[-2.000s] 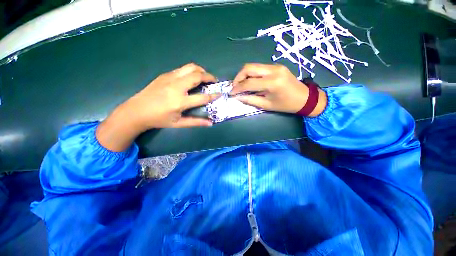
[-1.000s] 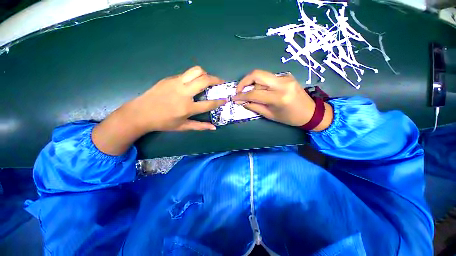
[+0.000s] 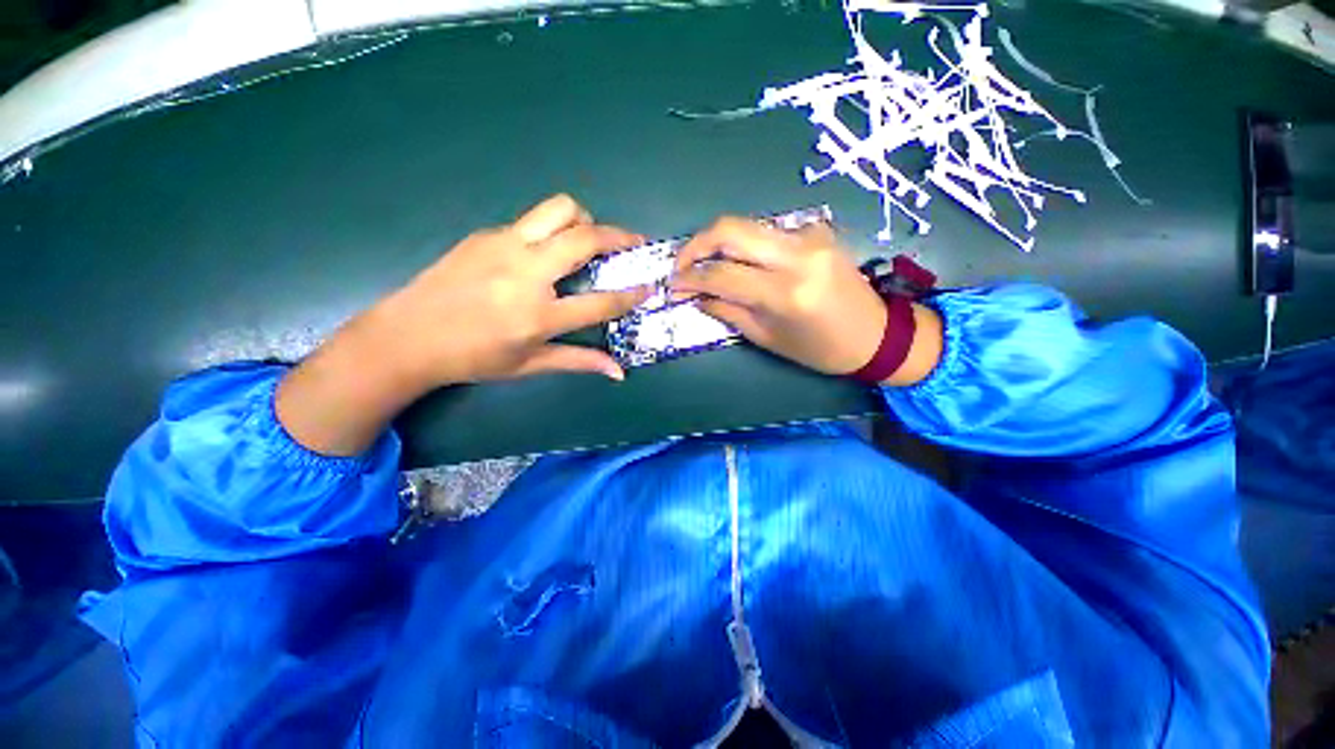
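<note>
An open phone body (image 3: 677,334) lies on the dark-green bench mat in front of me, its inside pale and overexposed. My left hand (image 3: 505,300) holds its left end, fingers at the upper and lower edges and a fingertip over the inside. My right hand (image 3: 783,285) lies over the right part, thumb and fingers pinched together near the phone's middle, close to my left fingertip. What the right fingers pinch is too small and bright to tell; no tool can be made out. The right hand hides much of the phone's right end.
A loose pile of white cables (image 3: 937,125) lies beyond my right hand. A black handheld device (image 3: 1269,212) with a white cord is at the far right. A white rail (image 3: 220,51) borders the mat. A crinkled clear bag (image 3: 466,487) shows below the bench edge.
The phone's upper right edge shows more than two seconds ago, as my right hand has shifted slightly. Both hands remain on the phone. The whole view has shifted a little.
</note>
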